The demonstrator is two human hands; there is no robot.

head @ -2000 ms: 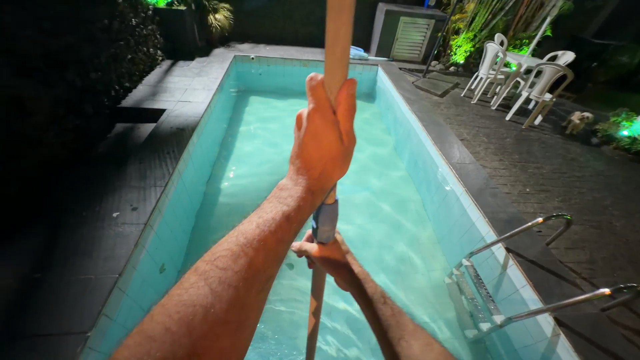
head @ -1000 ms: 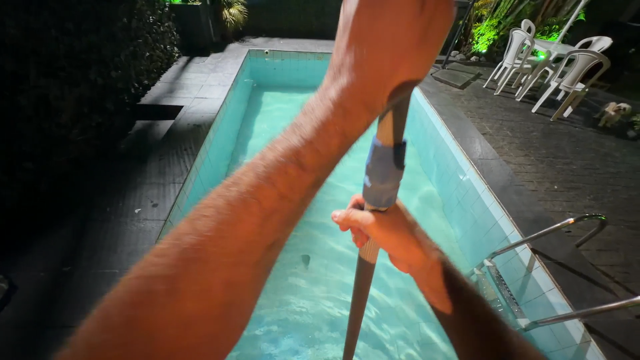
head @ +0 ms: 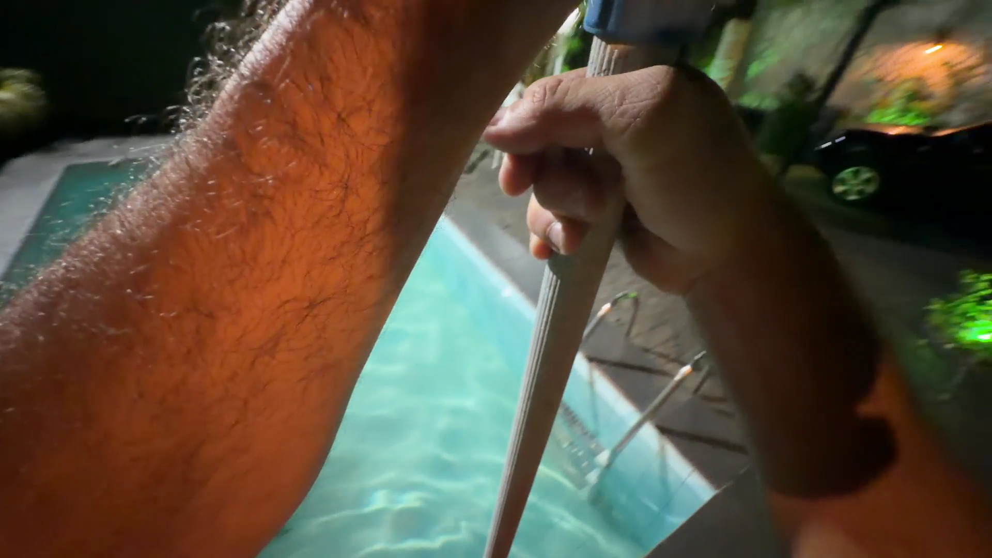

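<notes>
A ribbed pole (head: 554, 333) slants down past the pool's water, its lower end cut off by the bottom of the view. My right hand (head: 612, 155) is wrapped round it, thumb and fingers closed just below a blue collar (head: 647, 19) on the pole. My left forearm crosses the left half of the view up to the top edge; my left hand is out of sight above. Behind the arms lies the swimming pool (head: 411, 387), its water lit pale turquoise.
A metal pool ladder (head: 651, 411) stands at the right pool wall. Dark paving (head: 496, 240) runs along that edge. A dark car (head: 907, 174) is at the upper right, and a green-lit plant (head: 973, 310) is at the right edge.
Both arms have risen in the view, and my left hand, seen on the pole at first, has left the top of the frame. The view has turned to the right.
</notes>
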